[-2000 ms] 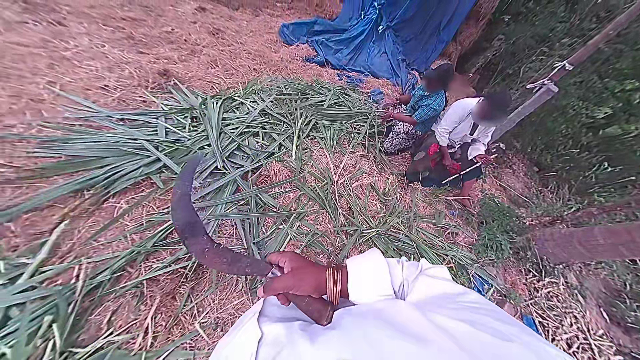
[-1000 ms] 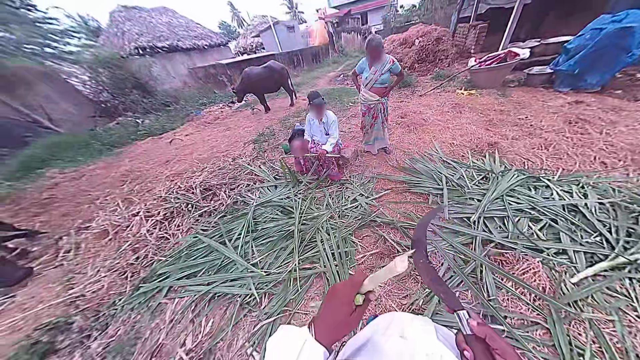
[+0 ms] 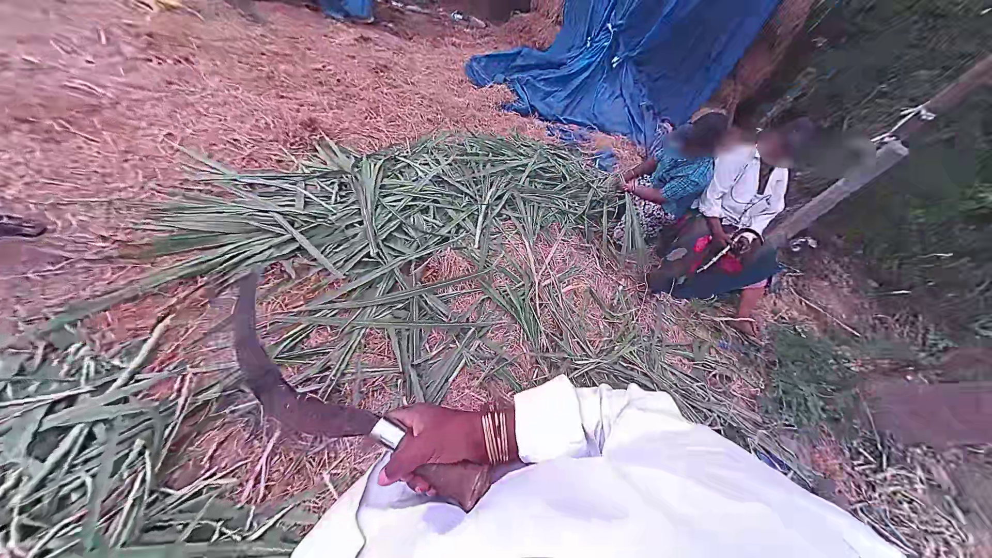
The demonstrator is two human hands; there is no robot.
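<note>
My right hand (image 3: 446, 442), with thin bangles at the wrist and a white sleeve behind it, is closed around the wooden handle (image 3: 463, 484) of a sickle. The dark curved blade (image 3: 267, 380) points left and up over straw and long green leaves, and a pale metal collar joins it to the handle. Just beyond the blade spreads a pile of cut green leaves (image 3: 434, 194). More cut leaves and stalks (image 3: 77, 442) lie to the lower left. My left hand is out of view.
Two people (image 3: 674, 182) (image 3: 744, 194) sit at the right end of the leaf pile; one holds a thin pale stick-like thing. A blue tarpaulin (image 3: 620, 70) hangs behind them. A wooden pole (image 3: 845, 182) slants at the right, beside green plants. Dry straw (image 3: 372, 77) covers the ground.
The view has swung a lot. One second ago my left hand showed, holding a pale cut stalk; it is now out of frame. My right hand keeps hold of the sickle throughout.
</note>
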